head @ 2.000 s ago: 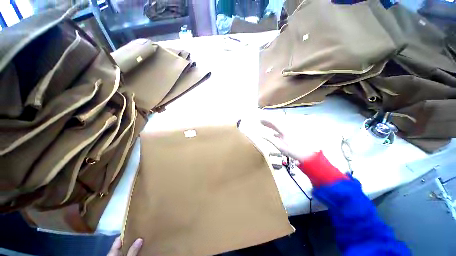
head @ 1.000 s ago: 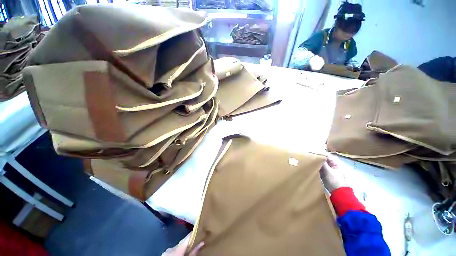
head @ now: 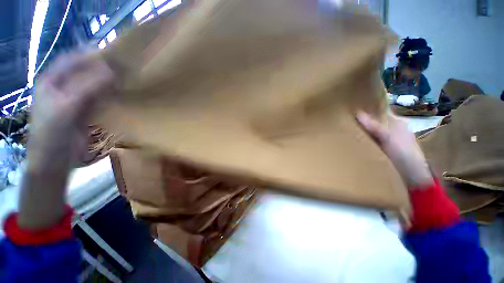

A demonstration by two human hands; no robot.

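Observation:
A brown fabric bag is held up in the air in front of me, blurred by motion, and fills the upper middle of the view. My left hand, blurred, grips its left edge at upper left. My right hand holds its right edge, with the thumb on the near face. The bag's lower edge slants down to the right above the white table. Its top is cut off by the picture's edge.
Stacked brown bags with reddish-brown patches lie behind and below the held bag. More brown bags lie at the right. A person sits at the far right. The white table is below.
The bag has been lifted from the table into the air. Both hands have risen, the left far up at its edge. The view has turned, and the table tools are out of view.

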